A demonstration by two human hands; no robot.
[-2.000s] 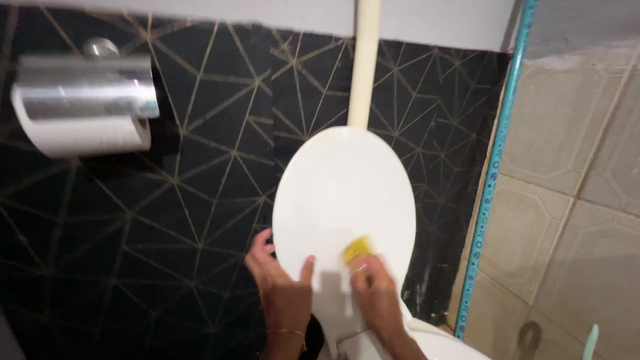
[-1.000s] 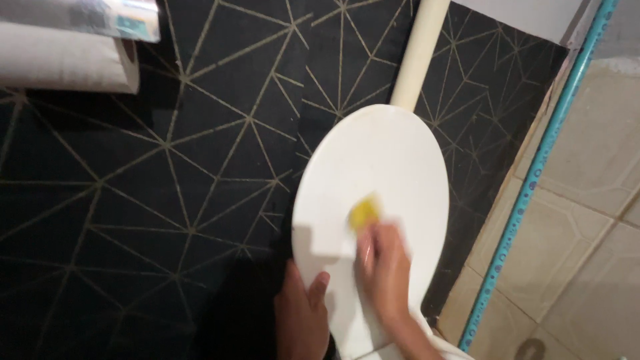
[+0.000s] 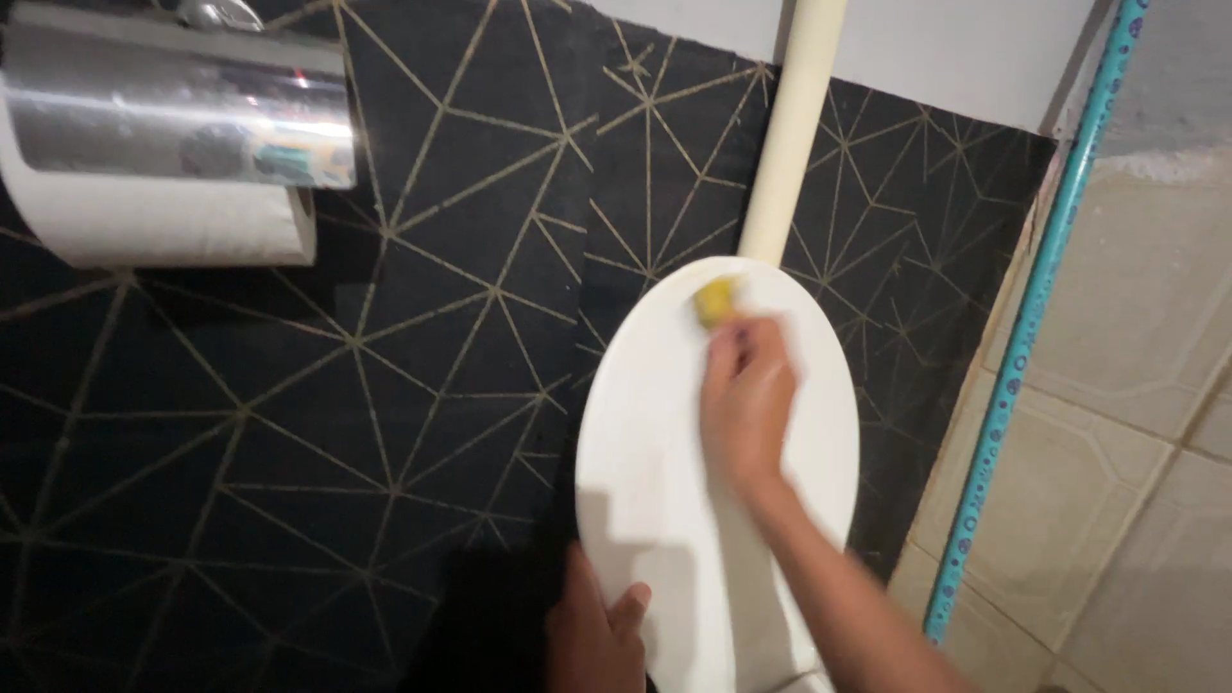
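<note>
A white oval toilet lid (image 3: 654, 433) stands raised against the dark patterned wall. My right hand (image 3: 751, 395) grips a small yellow sponge (image 3: 715, 300), blurred by motion, at the upper part of the lid. At the lid's lower left edge is my left hand (image 3: 602, 626), its thumb over the front face and its other fingers at the rim, partly hidden. The hinge end of the lid lies at the bottom of the view.
A cream pipe (image 3: 791, 135) runs up behind the lid. Upper left, a metal holder (image 3: 173, 106) carries a toilet paper roll (image 3: 183, 221). A teal patterned pole (image 3: 1020, 346) leans at the right, by beige tiles (image 3: 1088, 481).
My right hand has moved the sponge from the lid's middle up near its top edge. My left hand stays at the lower left edge. The view has shifted.
</note>
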